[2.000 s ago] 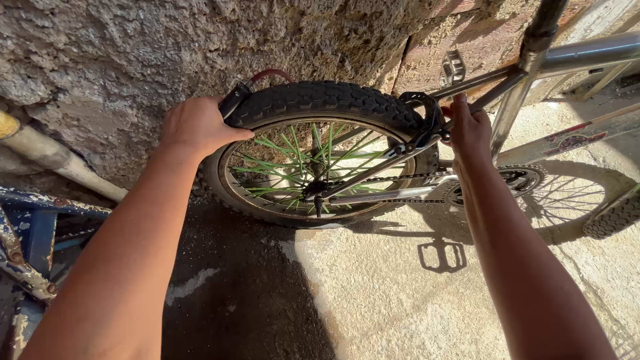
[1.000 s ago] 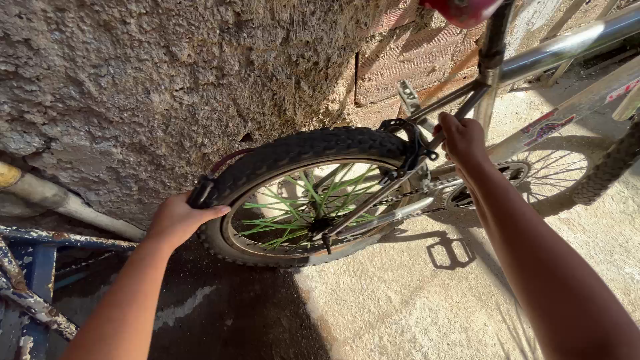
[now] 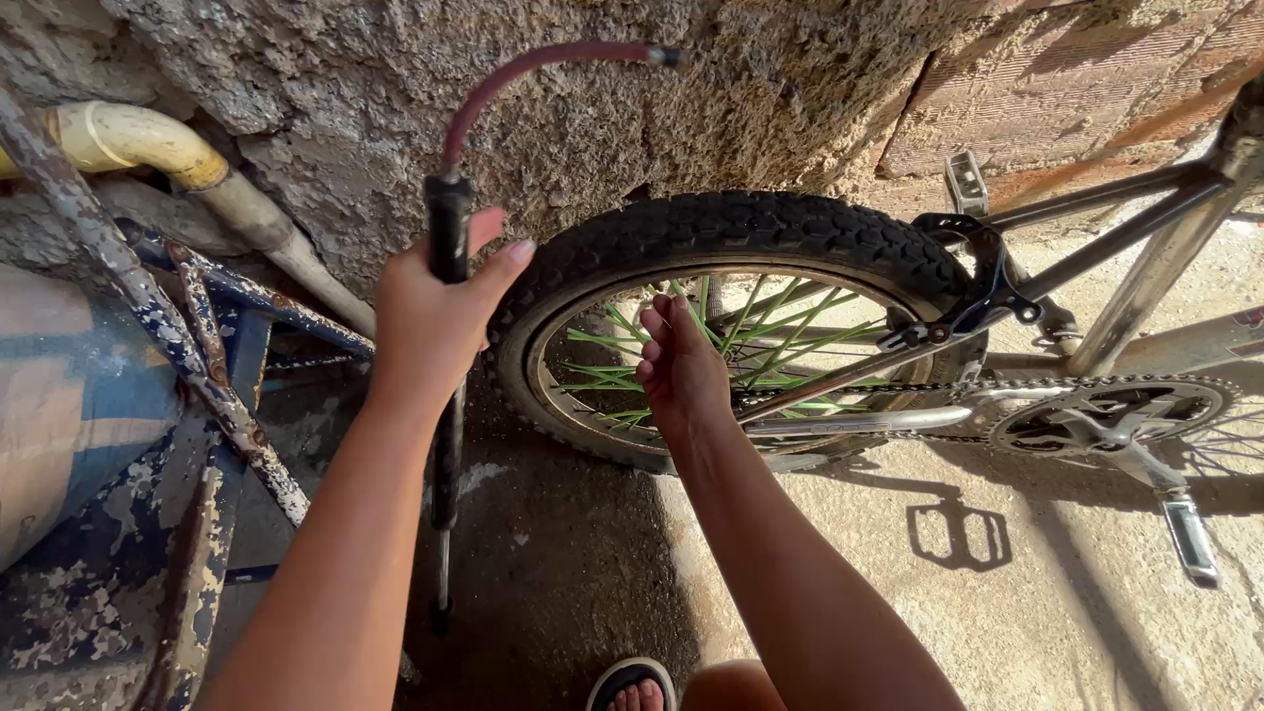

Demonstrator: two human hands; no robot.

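My left hand (image 3: 434, 316) grips a black hand pump (image 3: 447, 232) with a red hose (image 3: 538, 61) curving up and right from its top. The pump stands roughly upright, left of the bicycle's rear wheel. My right hand (image 3: 683, 370) is in front of the wheel's green-covered spokes (image 3: 790, 331), its fingers curled; whether it holds something small cannot be told. The knobbly black tire (image 3: 750, 227) rests near the wall. The brake arm (image 3: 987, 267), the chainring (image 3: 1111, 420) and the silver frame tubes lie to the right.
A rough plastered wall (image 3: 326, 59) runs behind the wheel. At left are a rusty, paint-chipped metal frame (image 3: 222, 395), a yellowish pipe (image 3: 148, 138) and a large rounded container (image 3: 79, 405). One pedal (image 3: 1190, 538) juts out at lower right. A sandaled foot (image 3: 637, 691) is at the bottom.
My left hand has lifted the pump away from the tire's left side, its hose now in full view. My right hand has left the bicycle frame and moved left to the spokes.
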